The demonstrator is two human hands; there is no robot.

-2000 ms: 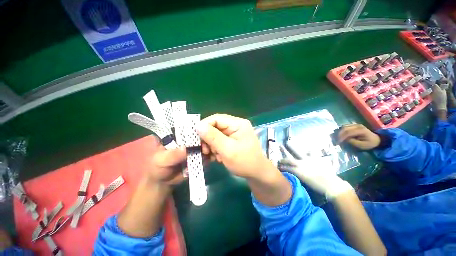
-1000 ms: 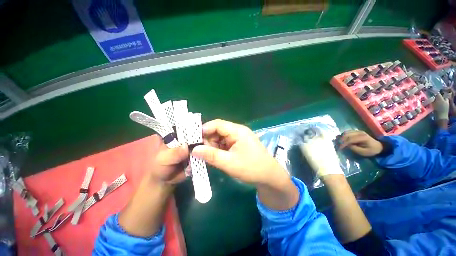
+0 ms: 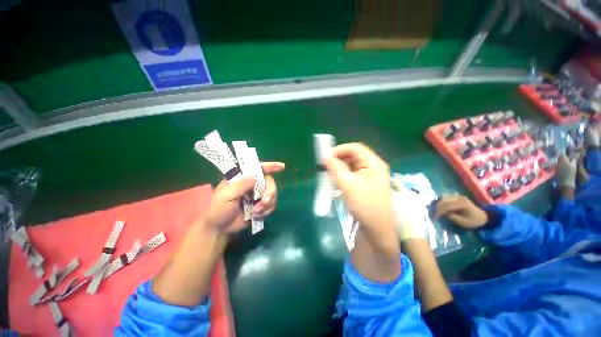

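Observation:
My left hand (image 3: 240,199) holds several fanned white watch straps (image 3: 216,153) with rows of dark holes and dark bands, above the bench beside the red pad (image 3: 165,217). Its index finger points out to the right. My right hand (image 3: 361,181) is apart from it, gripping a single white strap (image 3: 323,195) upright at its dark band. This strap is blurred. More straps (image 3: 105,253) lie scattered and overlapping on the red pad.
A neighbour's gloved hand (image 3: 410,214) is close behind my right hand, over a clear plastic sheet (image 3: 449,242). Another bare hand (image 3: 461,210) rests beside it. Red watch trays (image 3: 484,155) stand at right. Crumpled clear bags (image 3: 16,191) lie far left.
My right hand has moved right, away from my left hand, taking one strap out of the bunch. The left hand's index finger is now extended. The view has shifted slightly.

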